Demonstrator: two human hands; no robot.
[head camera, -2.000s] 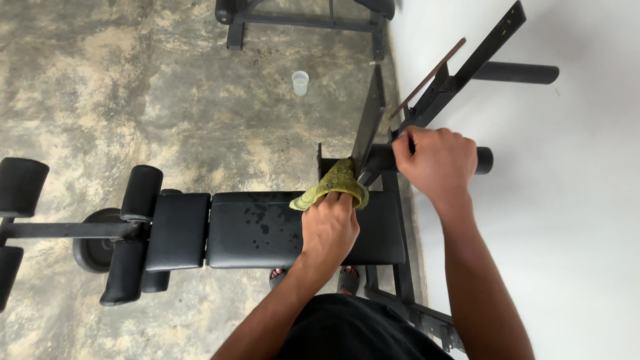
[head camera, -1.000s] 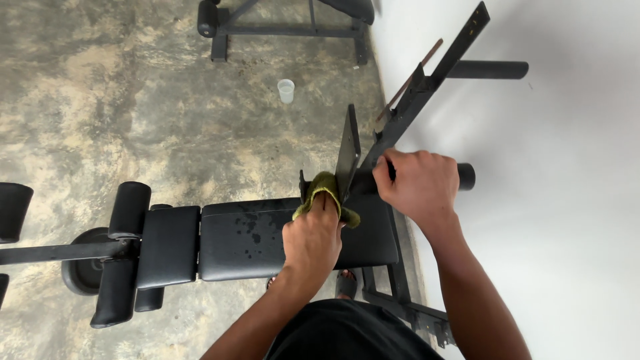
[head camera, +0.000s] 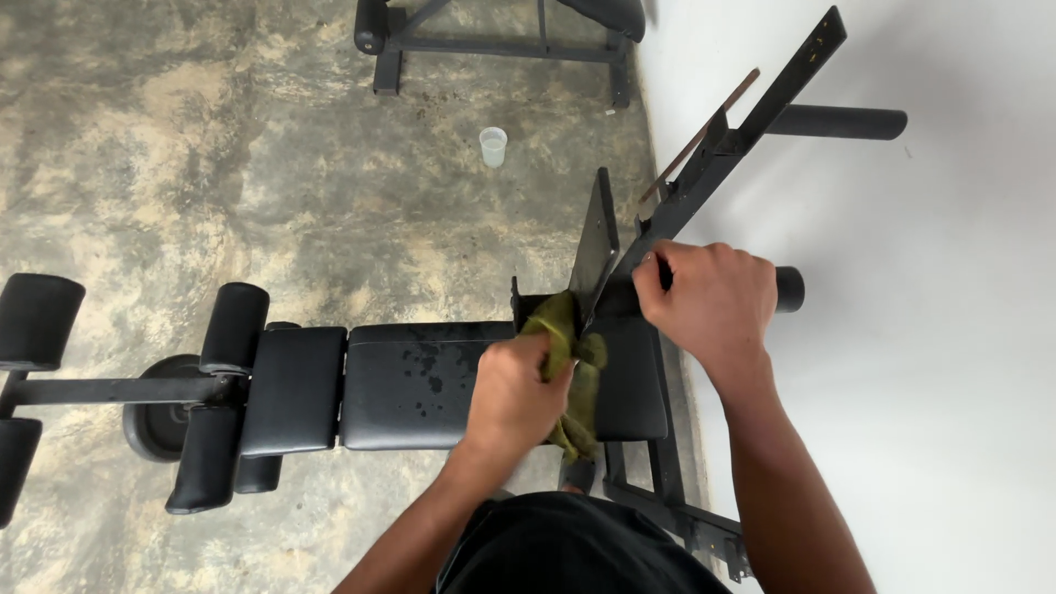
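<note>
My left hand (head camera: 520, 392) grips a yellow-green cloth (head camera: 584, 396), whose top end touches the base of an upright flat metal plate (head camera: 596, 239) on the bench frame. Part of the cloth hangs down over the black padded bench (head camera: 412, 384), which has water drops on it. My right hand (head camera: 709, 297) is closed around a black padded bar (head camera: 789, 289) at the right; the bar's end sticks out beyond the fist. Just above this hand, a black metal upright (head camera: 701, 186) slants up to the right.
A plastic cup (head camera: 493, 147) of liquid stands on the concrete floor. Black foam rollers (head camera: 235, 328) and a weight plate (head camera: 153, 412) are at the left end of the bench. Another gym frame (head camera: 503, 48) stands beyond the cup. A white wall (head camera: 924, 371) runs along the right.
The cloth, bunched in my left hand a second ago, now hangs lower across the bench. My right hand stays on the padded bar.
</note>
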